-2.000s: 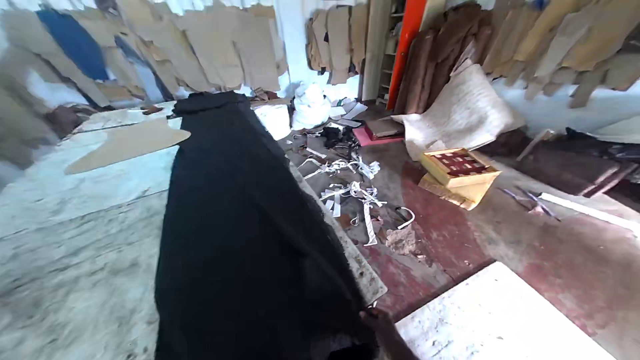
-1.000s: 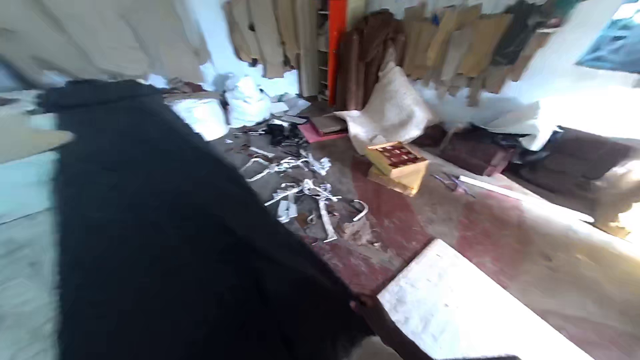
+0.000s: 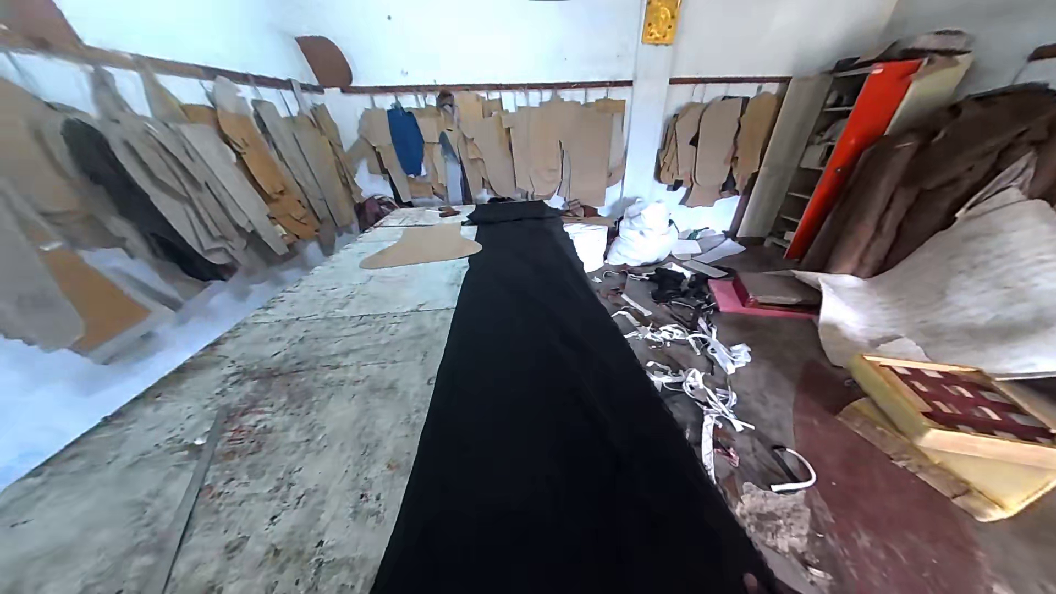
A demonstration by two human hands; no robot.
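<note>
A long black cloth (image 3: 544, 396) runs down the worktable (image 3: 313, 412), its far end folded or bunched. At the bottom edge of the head view, a fingertip of my right hand (image 3: 751, 582) shows at the cloth's right edge; the rest of that hand is hidden, so its grip cannot be made out. My left hand is out of view. Left of the cloth's far part lies a curved tan pattern piece (image 3: 421, 246), close against it. A long thin metal-looking strip (image 3: 191, 495) rests on the table's near left.
White strips and scraps (image 3: 701, 388) litter the floor right of the table. Beyond them are a wooden frame with woven webbing (image 3: 965, 400), a white sack (image 3: 643, 233) and an orange-edged cabinet (image 3: 854, 157). Tan patterns (image 3: 569, 153) hang along the walls.
The view has swung back left and up. My right hand, seen at the cloth's right edge before, now shows only a fingertip at the bottom. The cloth still lies along the table.
</note>
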